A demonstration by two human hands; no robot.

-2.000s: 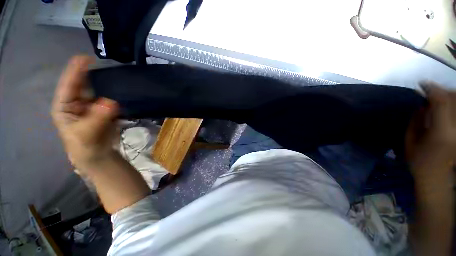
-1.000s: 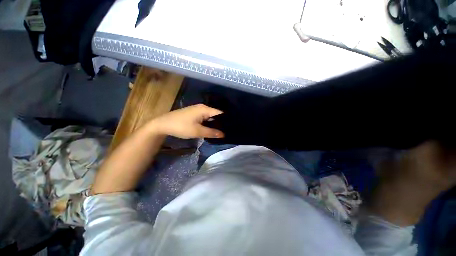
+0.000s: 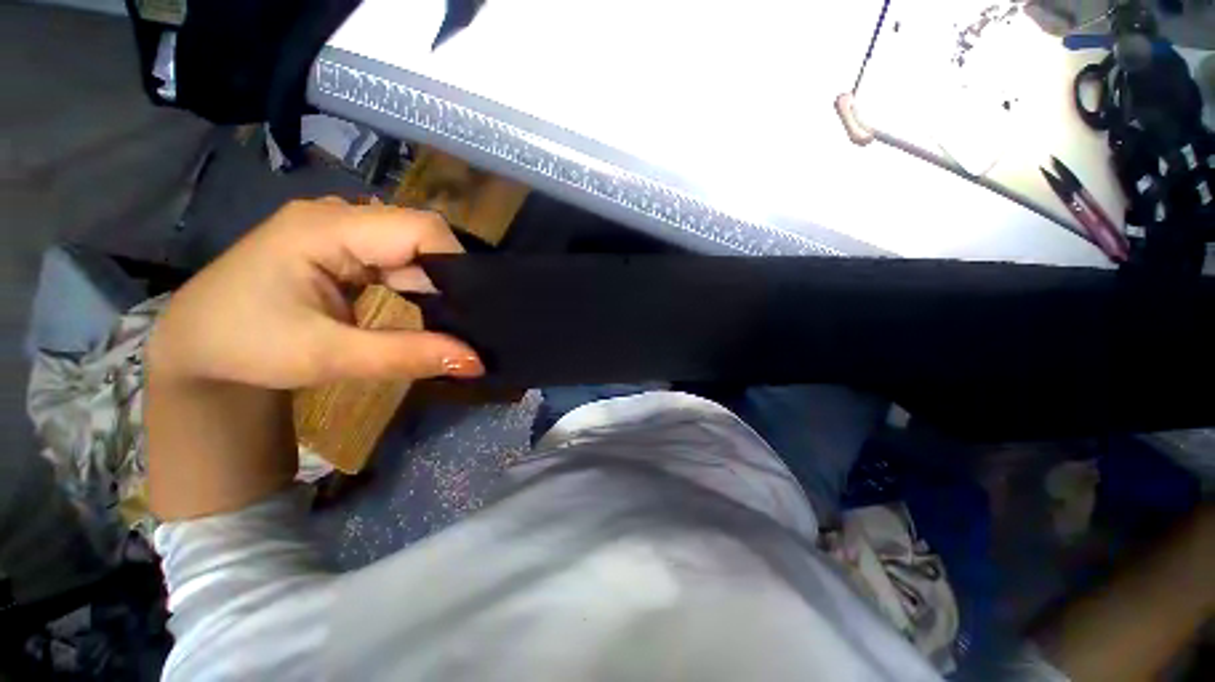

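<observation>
A black garment piece [image 3: 746, 320] is stretched as a long band across the view, in front of the table edge and above my lap, and runs out at the right edge. My left hand [image 3: 320, 300] pinches its left end between thumb and fingers. Only my right forearm shows at the lower right; the hand itself is cut off by the picture's edge.
The white table [image 3: 640, 107] has a ruler-marked front edge. Red-handled snips [image 3: 1086, 211], a black shears handle [image 3: 1095, 93] and black labels [image 3: 1166, 160] lie at right. Black cloth [image 3: 233, 60] hangs upper left. A wooden plank [image 3: 349, 400] and cloth scraps [image 3: 100, 400] are below.
My left hand has moved left and up with the end of the cloth, and the band now lies more level. My right hand has gone out of view at the right.
</observation>
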